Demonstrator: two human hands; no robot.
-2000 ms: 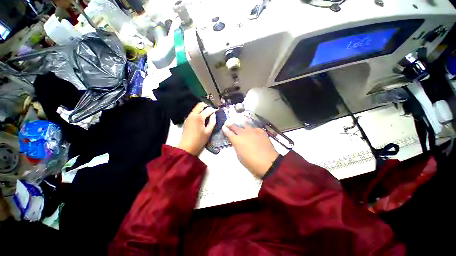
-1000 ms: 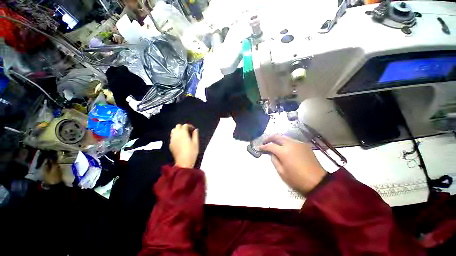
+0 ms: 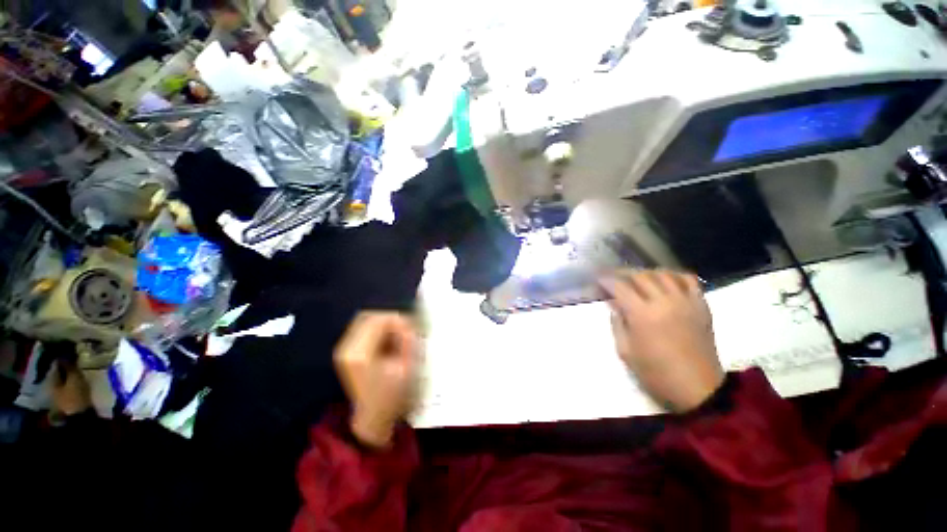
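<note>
The black fabric piece [image 3: 486, 255] lies left of the needle area and merges with the black cloth pile [image 3: 312, 281]. The presser foot and needle [image 3: 540, 216] are small and blurred beside a bright light. The metal plate [image 3: 561, 281] shows under them, with a small grey metal piece [image 3: 493, 310] at its left corner. My right hand [image 3: 665, 338] is over the table right of the plate, fingertips down; a dark blurred strip, perhaps the thread snips [image 3: 631, 249], shows just beyond them. My left hand [image 3: 379, 374] is blurred and curled, above the black cloth's edge; its contents cannot be told.
The white machine head [image 3: 592, 125] with its blue-lit panel [image 3: 800, 130] spans the upper right. Grey plastic bags [image 3: 301, 151] and a blue packet [image 3: 179, 268] are heaped at the left. A black cord loop [image 3: 864, 345] lies at the right. A skin-coloured shape, possibly another person's hand, is far left.
My hands have moved apart from the fabric at the needle. My right hand has left the small metal piece and moved right. My left hand has moved back toward me. The camera view has shifted.
</note>
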